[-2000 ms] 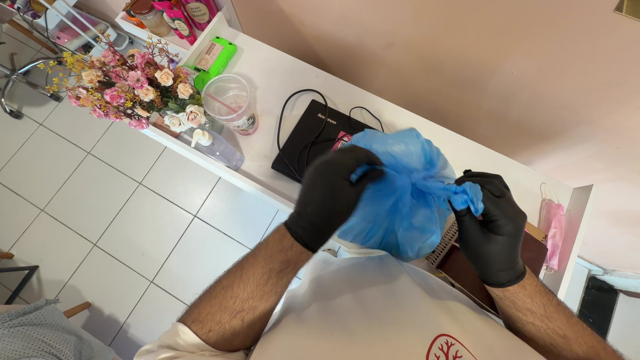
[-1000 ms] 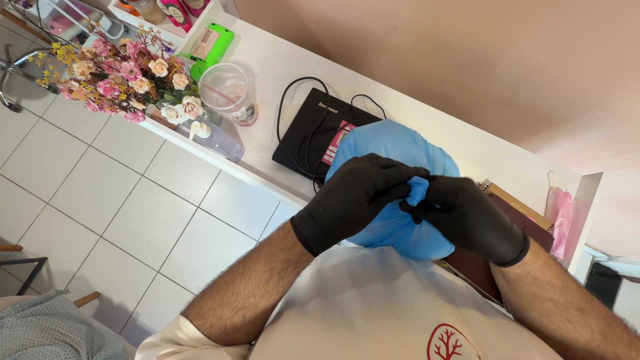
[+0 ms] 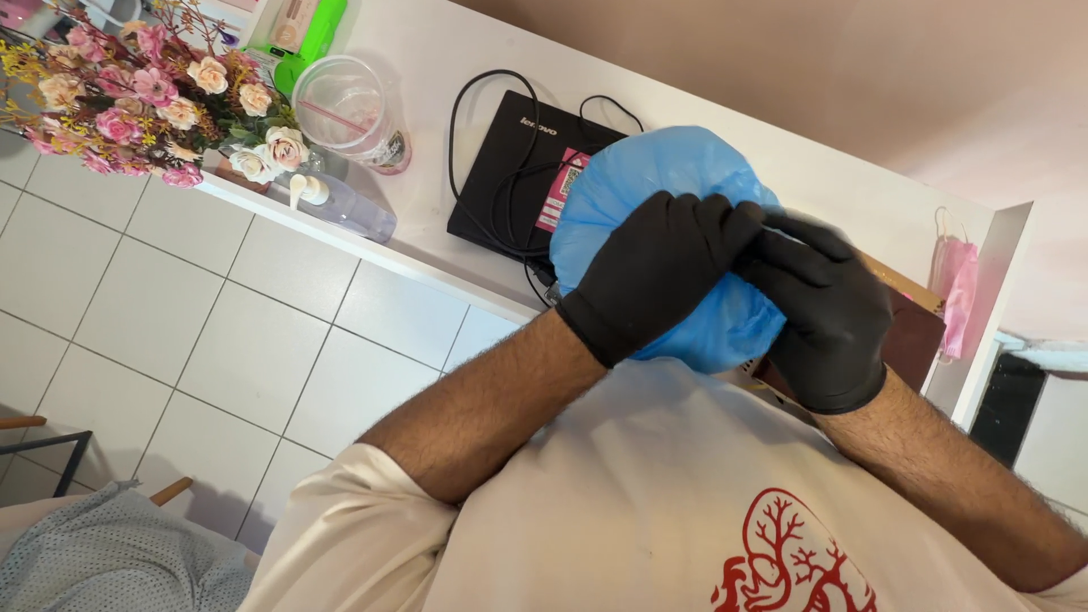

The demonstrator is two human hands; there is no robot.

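A puffed-out blue plastic bag (image 3: 663,166) is in front of my chest, over the edge of the white shelf. My left hand (image 3: 671,272), in a black glove, is closed on the gathered top of the bag. My right hand (image 3: 820,306), gloved the same way, meets it there, its fingers bent and slightly blurred against the left fingertips. The gathered neck is hidden between both hands, so what the right fingers grip is not visible. Behind the bag lies a black Lenovo laptop (image 3: 497,161) with a black cable on top.
On the white shelf (image 3: 425,51) stand a clear plastic cup (image 3: 344,110), a pump bottle (image 3: 348,208), artificial flowers (image 3: 153,93) and a bright green object (image 3: 314,42). A brown notebook (image 3: 914,340) lies right, near a hanging pink face mask (image 3: 956,289). Gray fabric (image 3: 127,552) is lower left.
Two seconds ago my hands were apart, with a twisted blue end of the bag at my right hand. They have come together over the bag, and that twisted end is now hidden.
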